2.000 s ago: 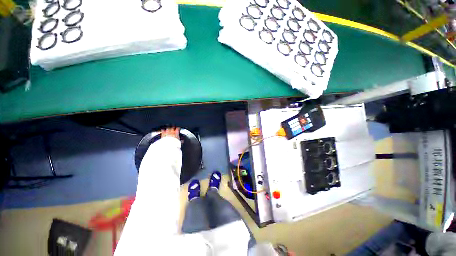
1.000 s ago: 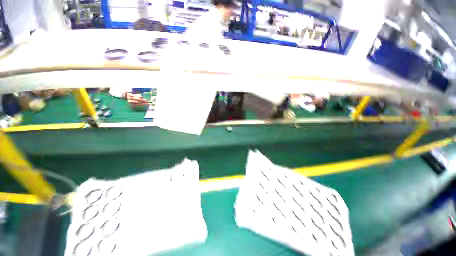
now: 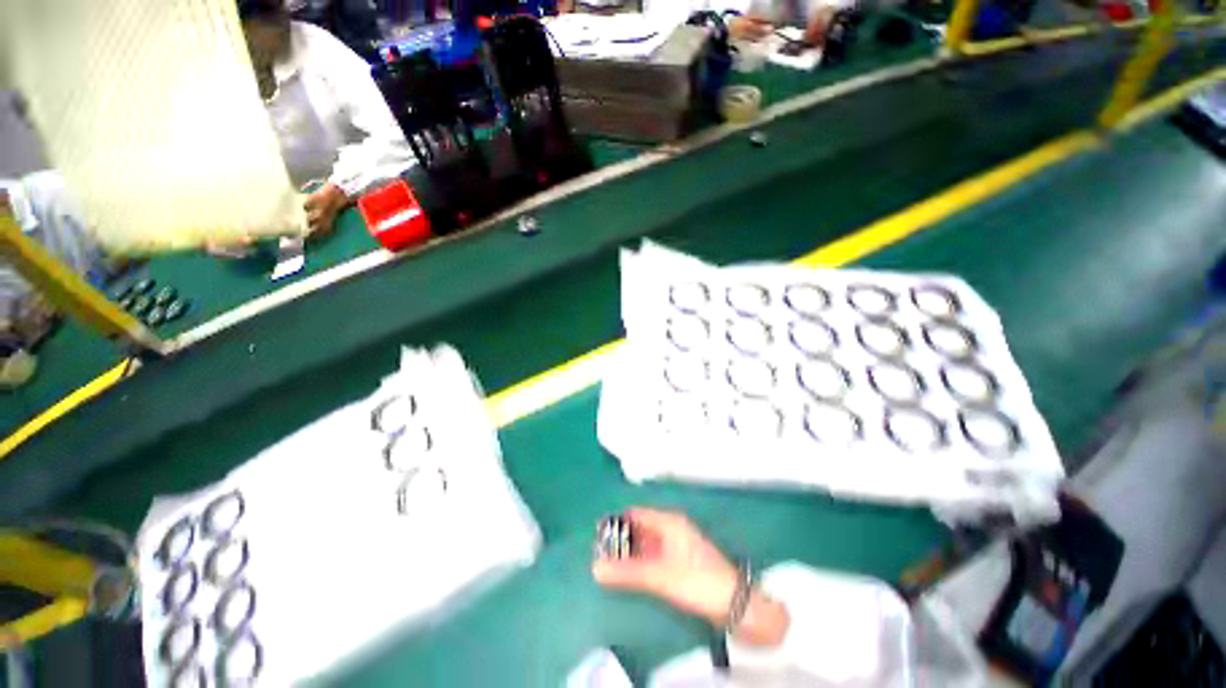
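My right hand (image 3: 666, 554) reaches in from the lower right in a white sleeve, with a band at the wrist. It holds a small stack of watch cases (image 3: 616, 538) in its fingertips, above the green bench between the two foam stacks. The left foam stack (image 3: 316, 538) bears two columns of rings (image 3: 235, 602) at its left and a few rings (image 3: 406, 450) near its upper right. The right foam stack (image 3: 834, 473) bears full rows of rings (image 3: 811, 336). My left hand is not in view; a bit of white cloth shows at the bottom edge.
A dark handheld controller (image 3: 1055, 591) lies right of the right stack. Yellow tape (image 3: 558, 383) runs behind the stacks. Across the line are a red bin (image 3: 394, 215), black racks (image 3: 524, 74) and a person in white (image 3: 323, 101). A yellow post stands at left (image 3: 47, 571).
The view has swung up from the floor and stool, then down onto the bench. My left hand, on the stool earlier, has left the picture. My right hand now shows, holding watch cases.
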